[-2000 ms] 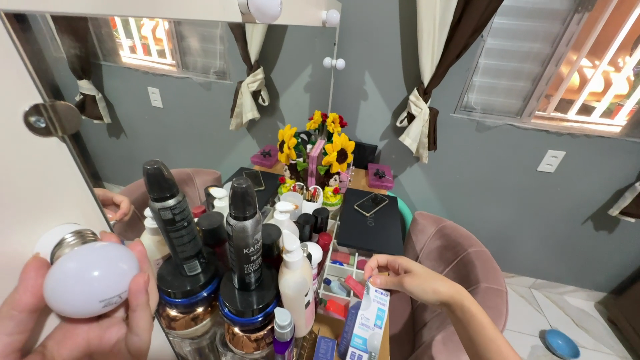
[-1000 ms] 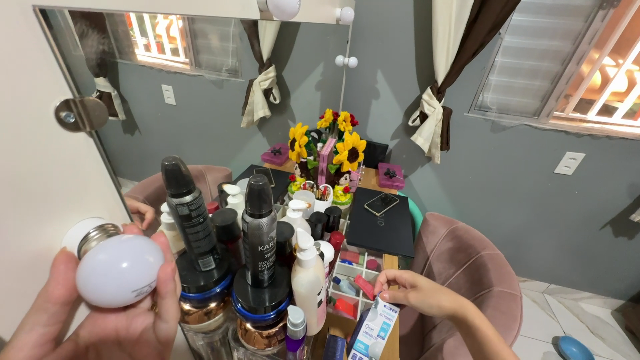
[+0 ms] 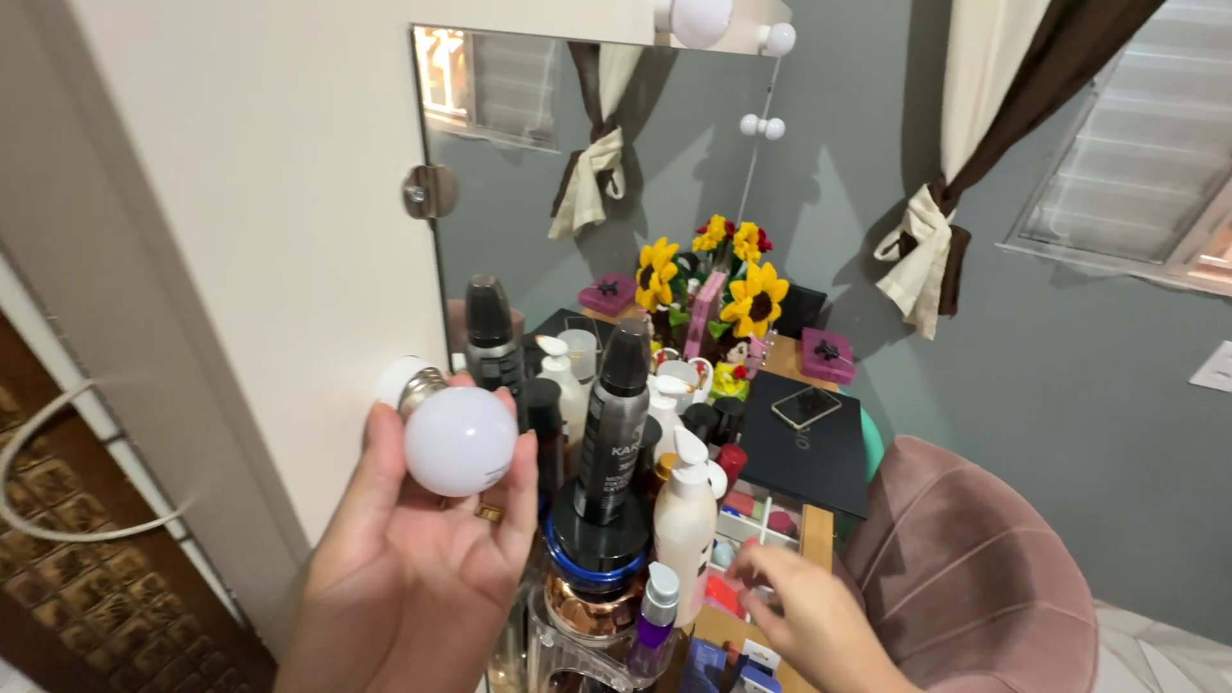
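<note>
A round white light bulb [image 3: 462, 443] with a metal screw base is held in the fingers of my left hand [image 3: 419, 568]. Its base meets a white socket [image 3: 393, 379] on the side of the white mirror frame [image 3: 289, 241]. My right hand [image 3: 813, 611] hovers at the drawer [image 3: 818, 544] with fingers bent and apart; no held object shows. Below it, small white and blue boxes [image 3: 758, 666] show at the bottom edge. Between my hands stand a black and grey spray can [image 3: 613, 433], a cream pump bottle [image 3: 685, 539] and a purple-necked bottle [image 3: 656, 621].
Sunflower decorations [image 3: 756, 298] stand by the mirror [image 3: 664, 144]. A phone [image 3: 807, 407] lies on a black laptop [image 3: 837, 462]. A pink padded chair [image 3: 972, 558] is at the right. On the left a white cable [image 3: 58, 534] loops past a brown patterned surface [image 3: 106, 577].
My right hand has let go of the white and blue box it held earlier. My left hand keeps its hold on the bulb. The view has swung left.
</note>
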